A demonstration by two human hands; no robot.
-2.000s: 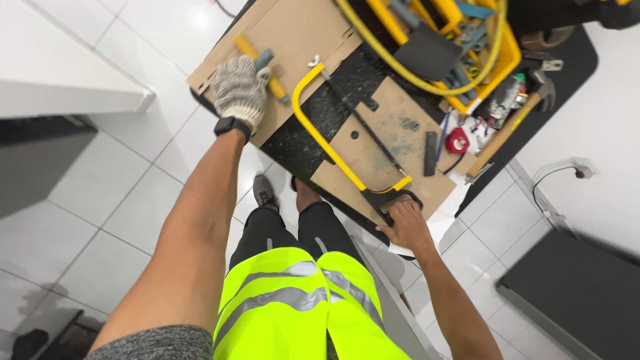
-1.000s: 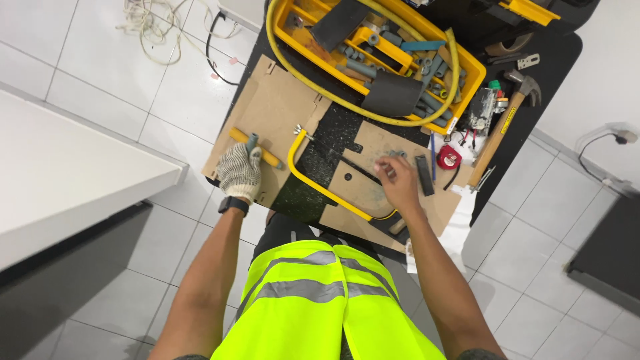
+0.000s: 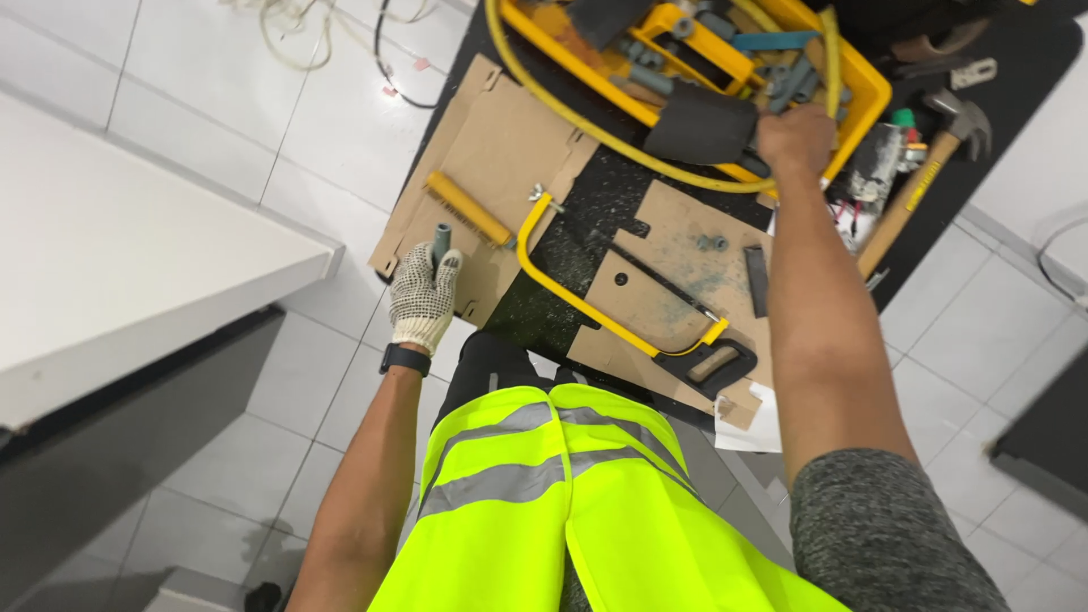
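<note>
My left hand [image 3: 425, 289], in a dotted knit work glove, is closed around a short piece of grey plastic pipe [image 3: 442, 244] over the left cardboard sheet [image 3: 501, 127]. Beside it lies a yellow cylindrical tool or tube [image 3: 470, 208]. A hacksaw with a yellow frame [image 3: 586, 310] and black handle rests between the two cardboard sheets, wholly lying flat. My right hand [image 3: 797, 136], bare, reaches into the yellow toolbox tray [image 3: 867, 102] among grey pipe fittings; its fingers are mostly hidden, so its grip cannot be told. Small grey fittings [image 3: 712, 243] sit on the right cardboard [image 3: 646, 297].
A yellow hose [image 3: 595, 132] curves around the tray. A claw hammer [image 3: 926, 178] lies at the right, near a small bottle and loose items. A dark flat bar [image 3: 755, 280] lies by my right forearm. A white counter [image 3: 170, 255] stands at the left.
My right hand has moved from the hacksaw handle, over the right cardboard, to the tray. My left hand has moved off the yellow cylinder, toward the near edge, with the pipe piece.
</note>
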